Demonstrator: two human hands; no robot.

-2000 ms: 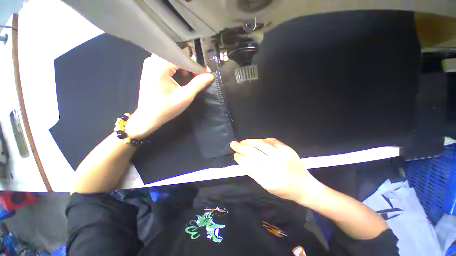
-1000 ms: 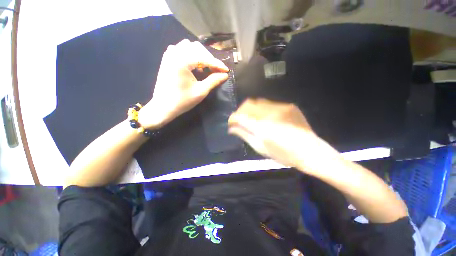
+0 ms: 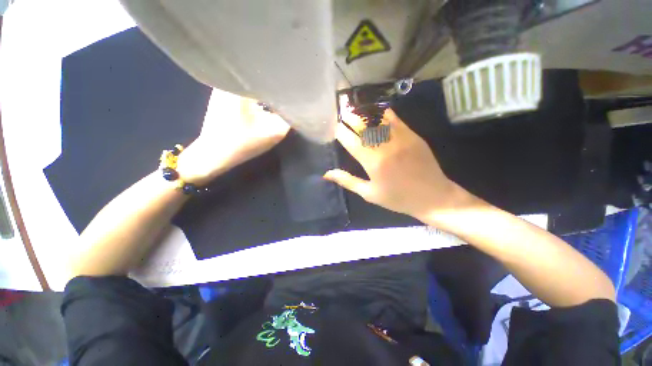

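Observation:
A large dark garment panel (image 3: 121,129) lies flat under the sewing machine head (image 3: 250,43). A narrower, slightly greyer strip (image 3: 311,186) lies on it below the needle area. My left hand (image 3: 239,136) rests on the panel left of the strip; its fingertips are hidden behind the machine head. My right hand (image 3: 400,164) is right of the strip, fingers reaching up behind the small ribbed knob (image 3: 375,135), thumb pointing left over the strip's edge. Whether the right fingers hold anything is hidden.
A large white ribbed knob (image 3: 493,87) hangs at the front of the head, near a yellow warning triangle (image 3: 367,41). The white table's front edge (image 3: 286,268) has a printed scale. A brown strip (image 3: 25,250) runs at left. A blue basket (image 3: 625,257) is below right.
My right hand has moved up from the strip's lower right side to the needle area. The view has shifted, so the head now covers my left fingertips and the large white knob shows.

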